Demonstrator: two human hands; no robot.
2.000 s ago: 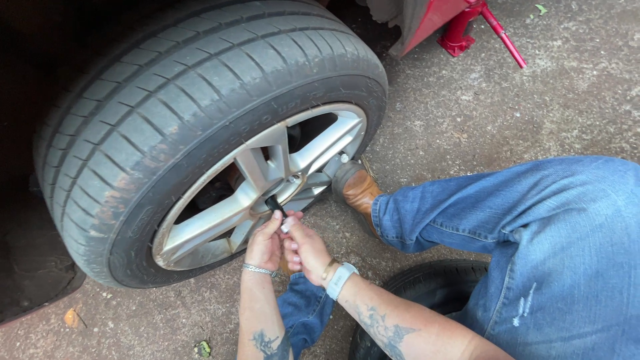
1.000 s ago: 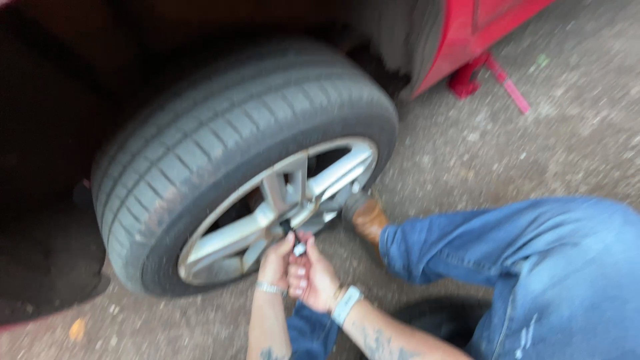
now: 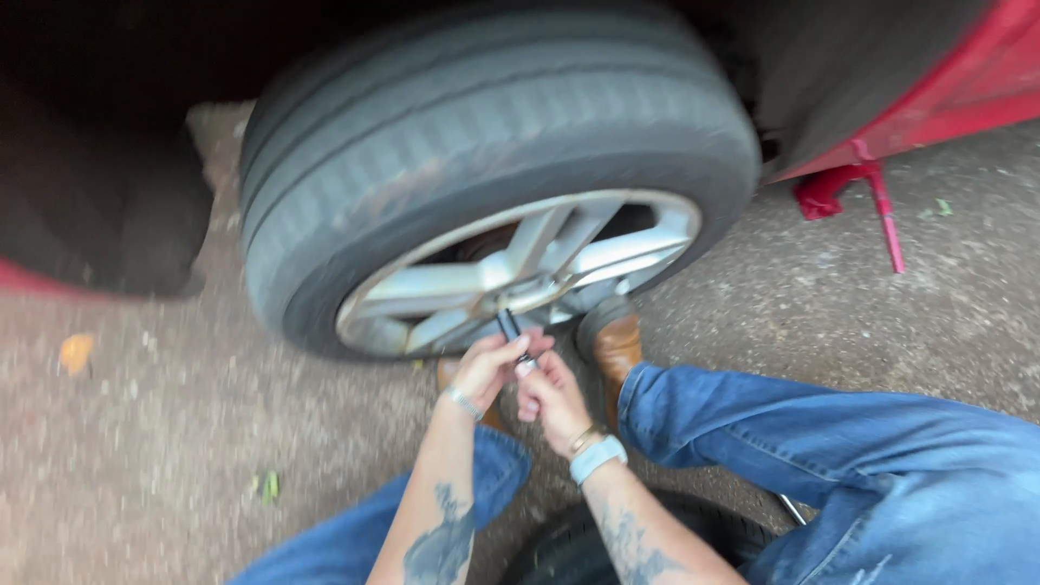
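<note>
A black socket tool [image 3: 509,327] points up toward the middle of a silver alloy wheel rim [image 3: 443,280], close to its hub; whether it touches a nut cannot be told. My left hand [image 3: 486,366] grips the dark shaft from the left side. Just below and to the right, my right hand [image 3: 554,394] is closed around the tool's lower, shiny end. The rim sits inside a black rubber tire [image 3: 471,154] in the car's wheel arch. Blur hides fine detail on the tool and rim.
A red jack [image 3: 837,188] stands under the red car body [image 3: 959,89] at the right. Another tire [image 3: 561,548] lies on the ground between my jeans-clad legs. My brown boot [image 3: 616,345] is beside the rim. Part of a metal bar [image 3: 790,509] shows by my right leg.
The view has shifted toward the left. Both hands are lower relative to the rim's hub than before, and more of the dark tool shows above my fingers.
</note>
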